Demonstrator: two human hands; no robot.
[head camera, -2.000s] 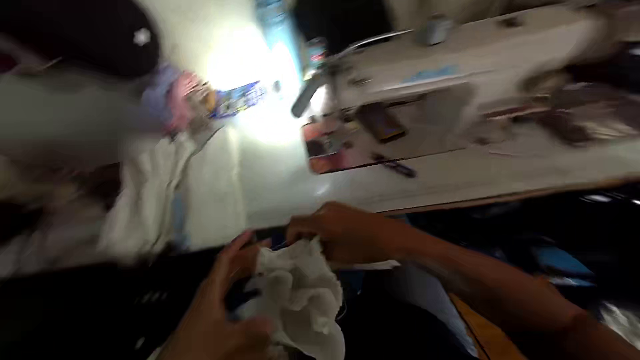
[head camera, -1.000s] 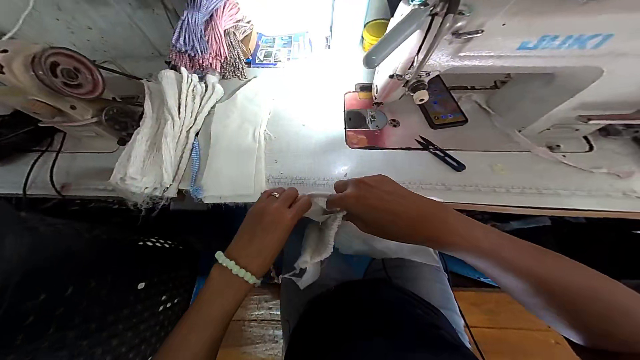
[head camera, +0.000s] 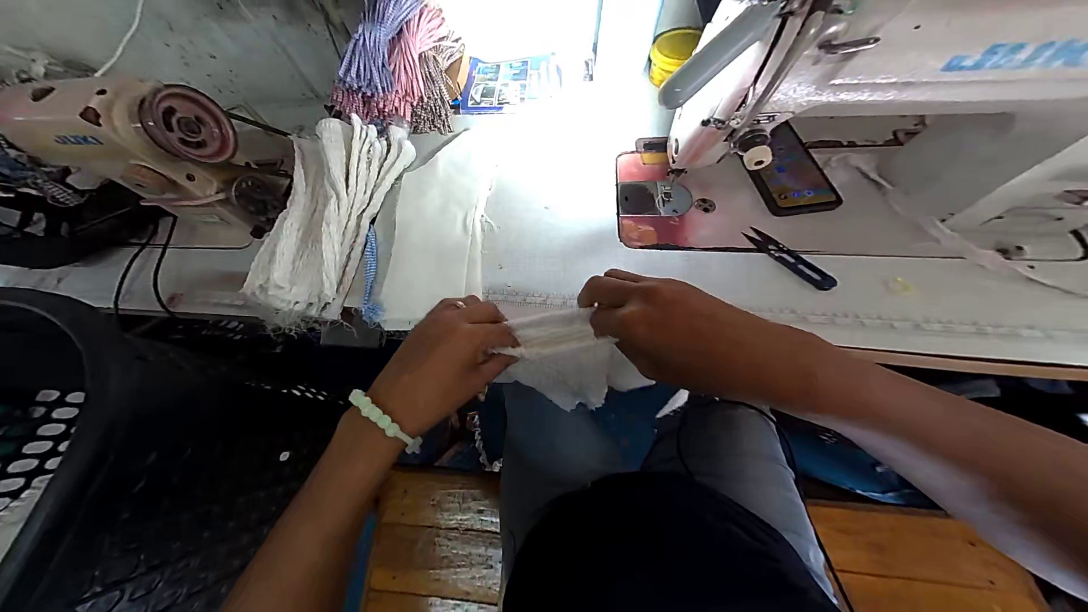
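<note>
A piece of white fabric (head camera: 561, 361) is stretched between my two hands at the table's front edge, its lower part hanging over my lap. My left hand (head camera: 455, 357), with a pale beaded bracelet at the wrist, grips its left end. Its right end is pinched in my right hand (head camera: 633, 319). Behind my left hand lies flat white cloth (head camera: 433, 229), with a bundle of white gathered strips (head camera: 327, 221) to its left. Thread snips (head camera: 790, 259) rest beyond my right hand, near the needle plate (head camera: 654, 200) of the Juki sewing machine (head camera: 858, 64).
A smartphone (head camera: 795, 174) lies under the machine's arm. Purple and pink cord bundles (head camera: 395, 59) and a printed card (head camera: 510, 82) are at the back, near a yellow container (head camera: 676, 55). Another sewing machine (head camera: 127, 136) stands left, above a black plastic basket (head camera: 93, 408).
The white fabric, bunched between my hands before, is now spread out and pulled straight. My hands have moved apart. The view swung between the first two frames.
</note>
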